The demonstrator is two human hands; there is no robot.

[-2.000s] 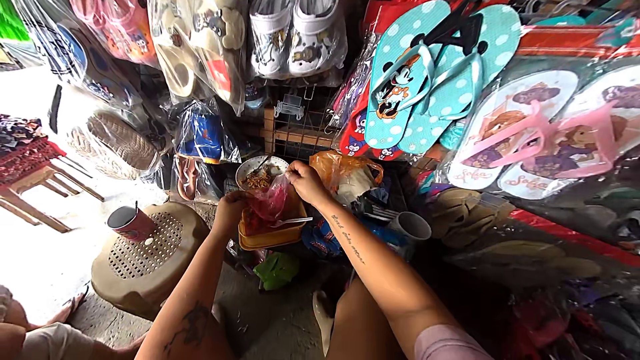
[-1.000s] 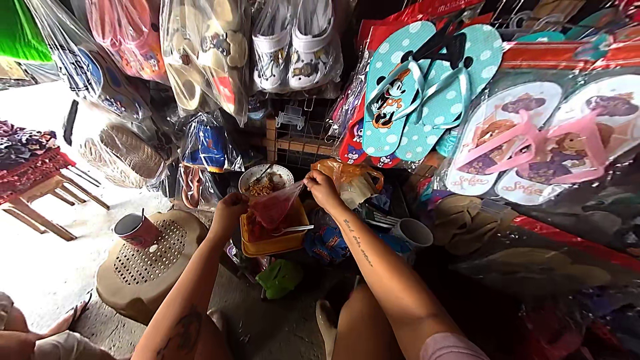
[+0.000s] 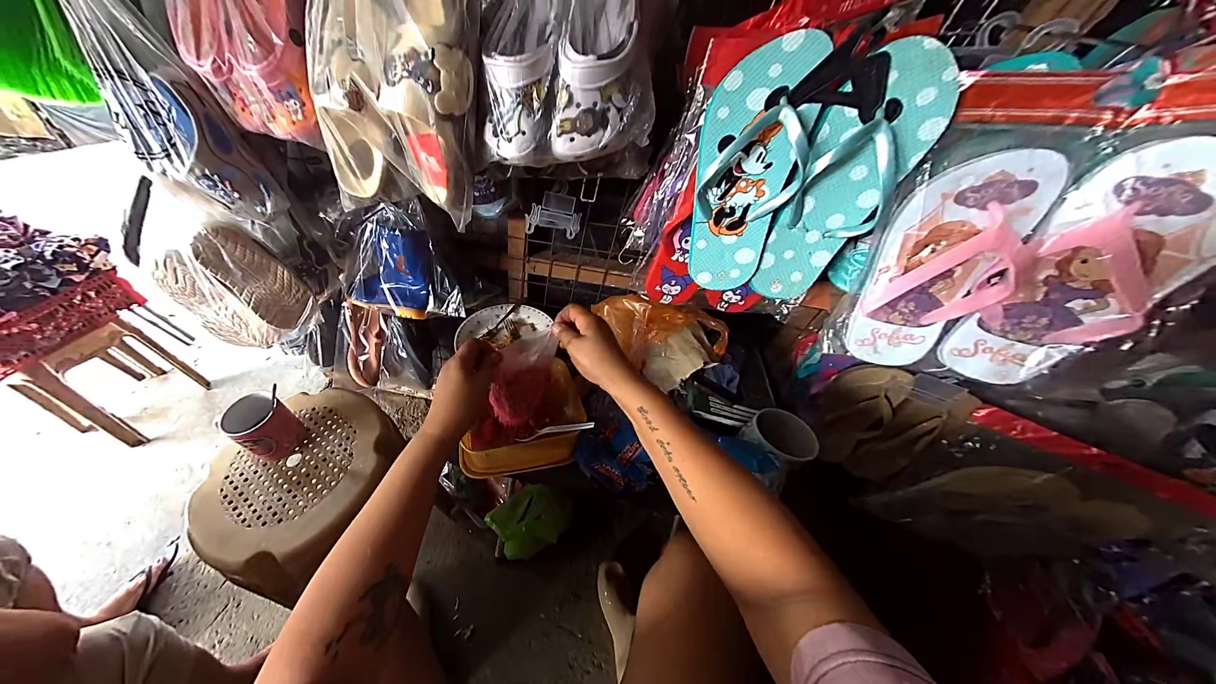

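A clear plastic bag with pinkish-red contents [image 3: 518,385] hangs between my two hands, above a yellow plastic container [image 3: 508,461]. My left hand [image 3: 465,380] grips the bag's left side, and my right hand [image 3: 587,344] pinches its upper right edge. Reddish contents show inside the container, where a white plastic spoon [image 3: 556,430] lies across the right rim. Just behind my hands is a plate [image 3: 470,328] with food and a utensil on it. To the right of the plate sits an orange plastic bag [image 3: 646,318] with something pale in it.
A pink cup [image 3: 261,427] stands on a brown plastic stool [image 3: 294,484] at left. Bagged footwear and teal flip-flops [image 3: 760,171] hang ahead. A grey cup [image 3: 784,435] and plastic forks [image 3: 722,408] are at right. Another person's legs [image 3: 123,636] show at lower left.
My hands stay on the bag above the container. Between the earlier frames and now, its held upper part has changed shape slightly.
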